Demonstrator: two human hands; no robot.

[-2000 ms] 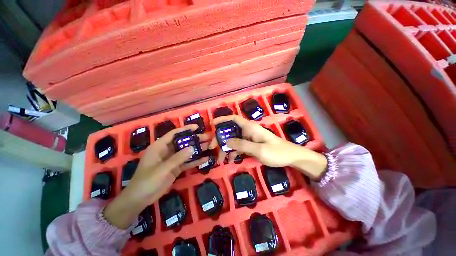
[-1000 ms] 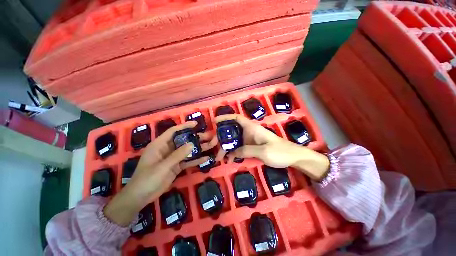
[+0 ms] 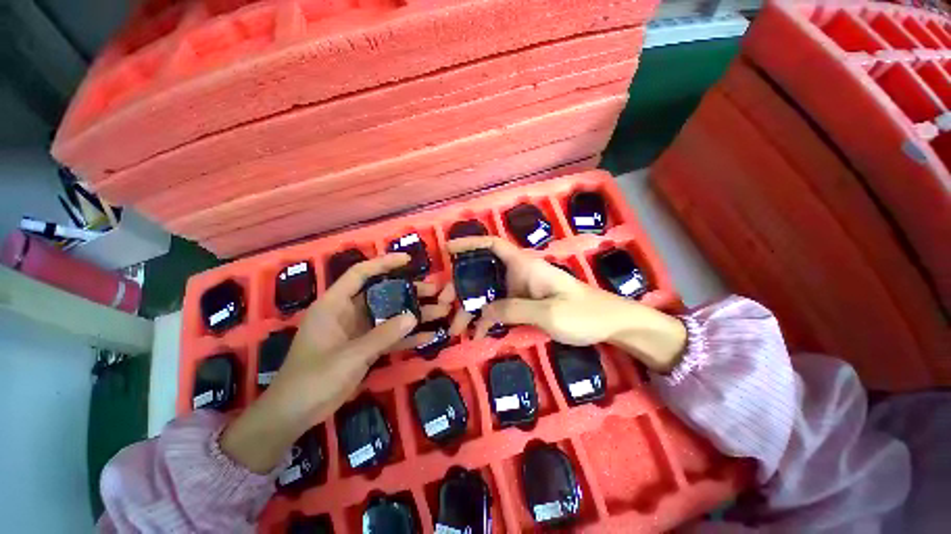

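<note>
My left hand (image 3: 332, 349) holds a black watch head (image 3: 391, 298) by its edges, face up. Its screen is dark with a greyish glare, and my thumb lies at its lower edge. My right hand (image 3: 547, 297) holds a second watch head (image 3: 478, 280), dark, with a small white label low on its face. Both are held side by side above the red-orange foam tray (image 3: 636, 464), whose pockets hold several dark watches with white labels. My hands hide some of the middle pockets.
A thick stack of foam trays (image 3: 386, 104) stands behind the tray. Another stack (image 3: 772, 209) stands at the right, with pockets on top. A pink roll (image 3: 73, 273) and a small box of pens (image 3: 120, 242) are at the left.
Both held screens were lit with purple-white content two seconds ago; both are dark now. The left watch has turned slightly, and my left thumb has shifted off its face towards the lower edge.
</note>
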